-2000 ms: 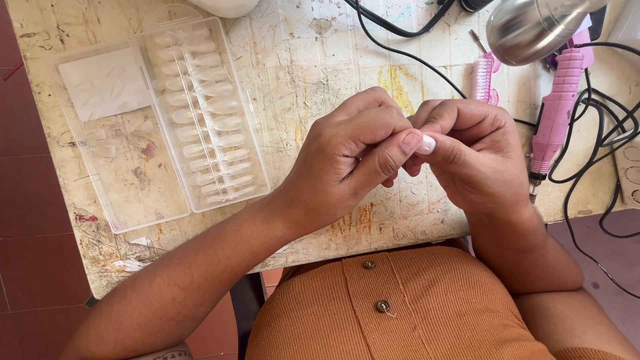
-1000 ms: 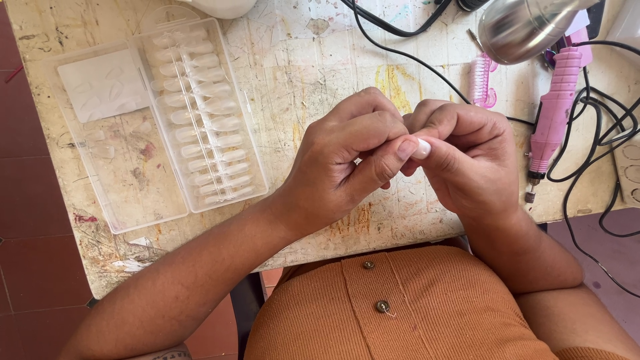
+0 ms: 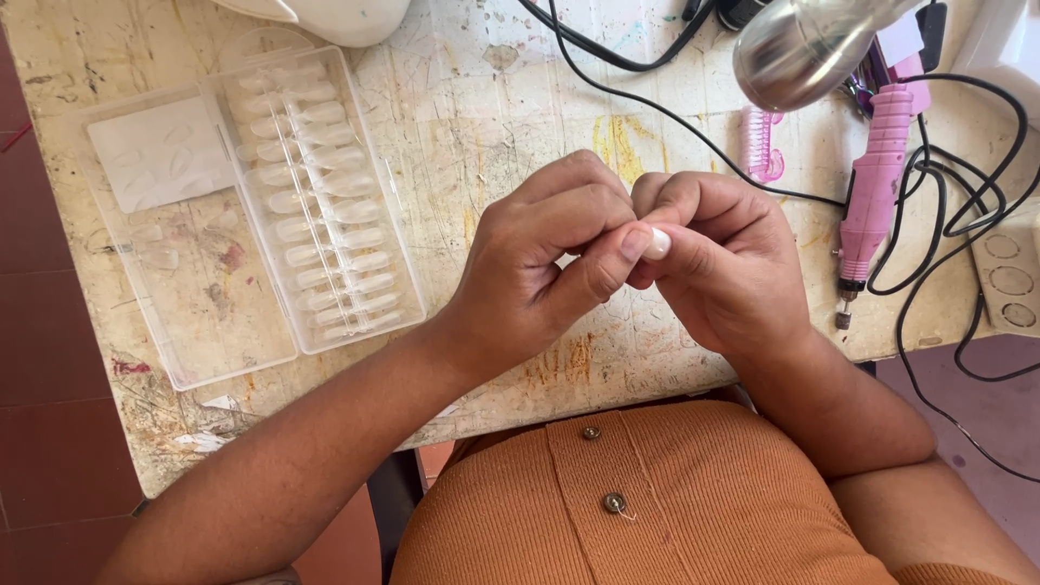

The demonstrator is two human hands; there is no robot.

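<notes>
My left hand [image 3: 552,252] and my right hand [image 3: 719,256] meet above the table. The left thumb and bent fingers pinch at a fingertip of the right hand, though which finger is hard to tell. A white nail [image 3: 656,244] shows on the right thumb, touching the left thumb's tip. Any small item between the fingertips is hidden. Left of my hands lies an open clear plastic case [image 3: 288,325], its right half filled with rows of clear false nail tips [image 3: 349,183]. A white card [image 3: 162,154] and a few loose tips lie in its other half.
At the right lie a pink electric nail drill [image 3: 876,179], its looped black cable [image 3: 938,219] and a pink nail brush [image 3: 757,145]. A metal lamp head [image 3: 792,57] overhangs them. A white appliance [image 3: 349,16] stands at the back. The table edge [image 3: 650,396] runs by my torso.
</notes>
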